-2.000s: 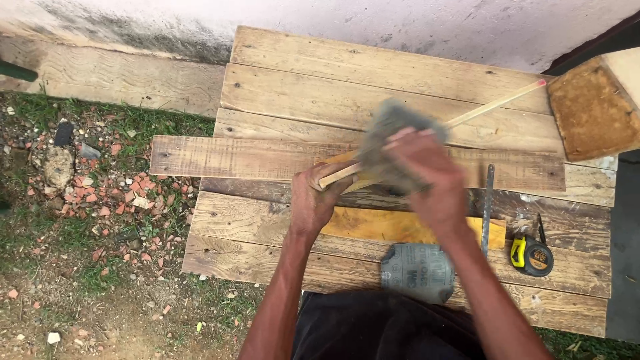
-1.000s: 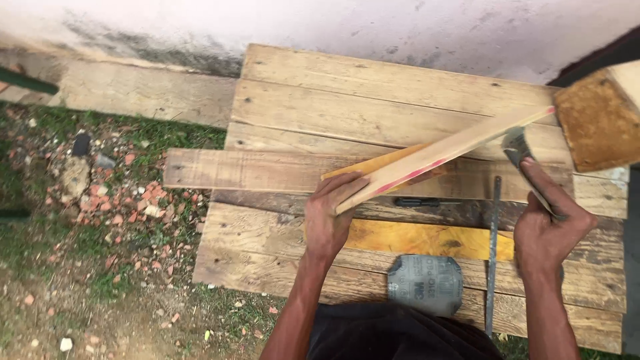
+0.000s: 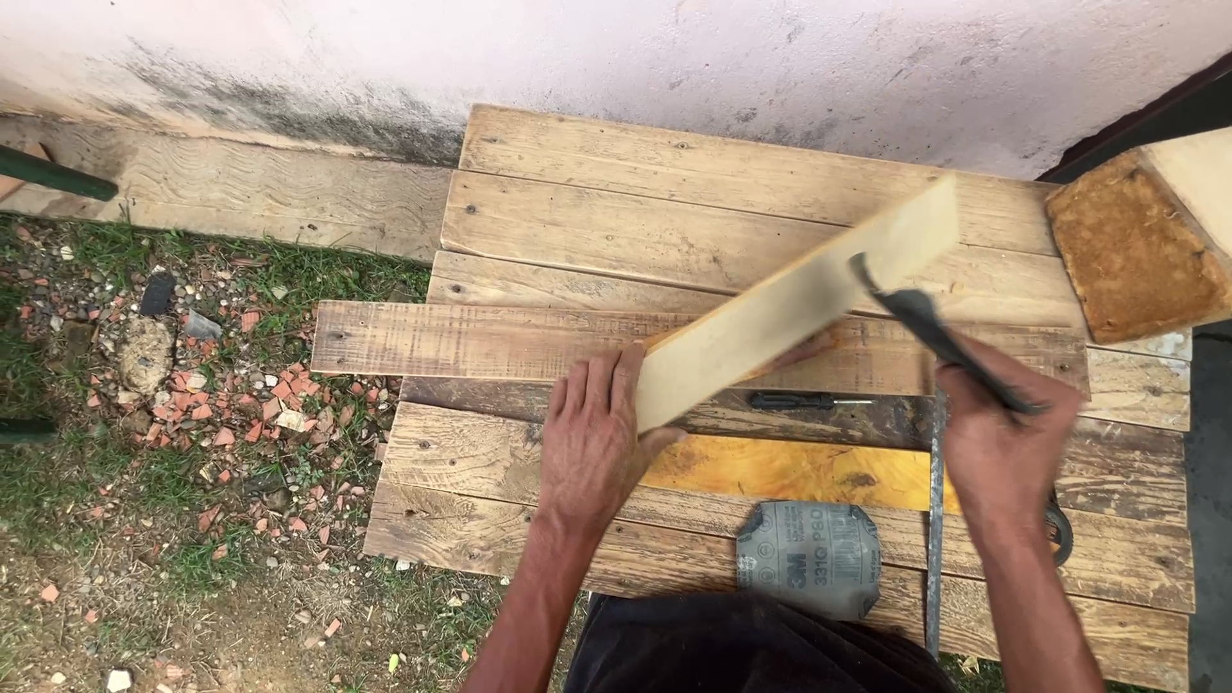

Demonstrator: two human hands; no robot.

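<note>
My left hand grips the near end of a pale flat wooden board, which slants up to the right above the table. In my right hand is a bent dark sheet of sandpaper, blurred, its far edge close to the board's broad face. A 3M sandpaper sheet lies at the table's front edge. A narrow metal strip lies left of my right wrist. Below the board are a yellowish wooden strip and a small screwdriver.
A long loose plank crosses the slatted wooden table and overhangs its left side. A brown-faced block stands at the right. A tape measure is partly hidden by my right forearm. The wall runs behind.
The board has been turned, so its broad pale face now shows instead of the red-marked edge. The sandpaper in my right hand has moved left, over the board. The screwdriver has come into clearer view.
</note>
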